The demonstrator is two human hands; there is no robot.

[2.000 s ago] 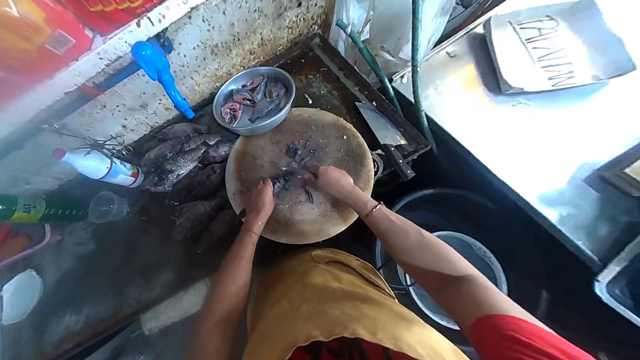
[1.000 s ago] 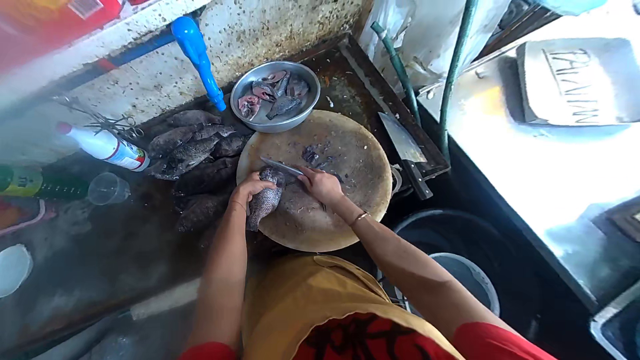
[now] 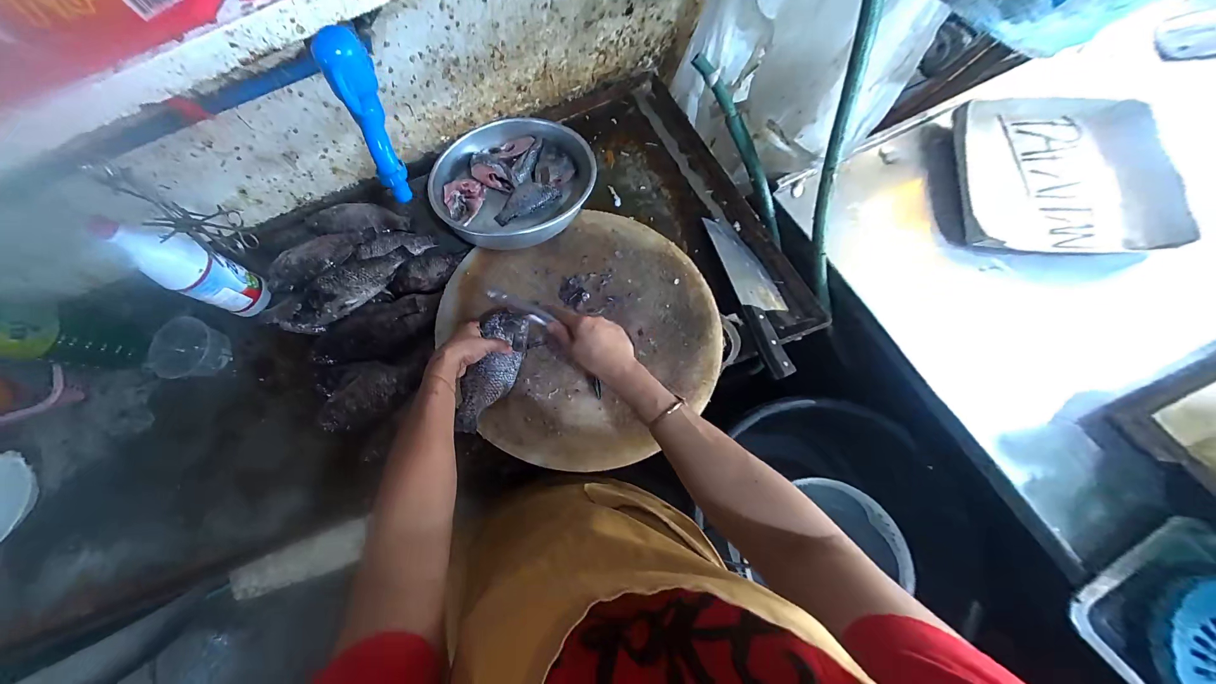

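A round wooden chopping block (image 3: pixel 646 399) lies in front of me. At its left edge my left hand (image 3: pixel 467 350) grips a dark scaly fish (image 3: pixel 492 380). My right hand (image 3: pixel 594 347) is closed on a knife whose blade (image 3: pixel 518 304), somewhat blurred, points left over the fish's upper end; its handle is mostly hidden. Dark scraps (image 3: pixel 584 293) lie on the block. Behind it, a metal bowl (image 3: pixel 579 211) holds several cut fish pieces (image 3: pixel 527 199). Whole dark fish (image 3: pixel 347 285) are heaped to the left. A cleaver (image 3: pixel 744 271) rests to the right of the block.
A white bottle (image 3: pixel 204 275) and a clear plastic cup (image 3: pixel 188 348) are at the left. A blue hose nozzle (image 3: pixel 356 95) hangs by the wall. Green hoses (image 3: pixel 841 142) run down behind the cleaver. A dark tub (image 3: pixel 817 418) with a pale bucket (image 3: pixel 893 541) sits below, right.
Two seconds ago both hands were over small dark scraps mid-block; one second ago my left hand had a fish at the left edge, with the blade over it. The hold remains much the same.
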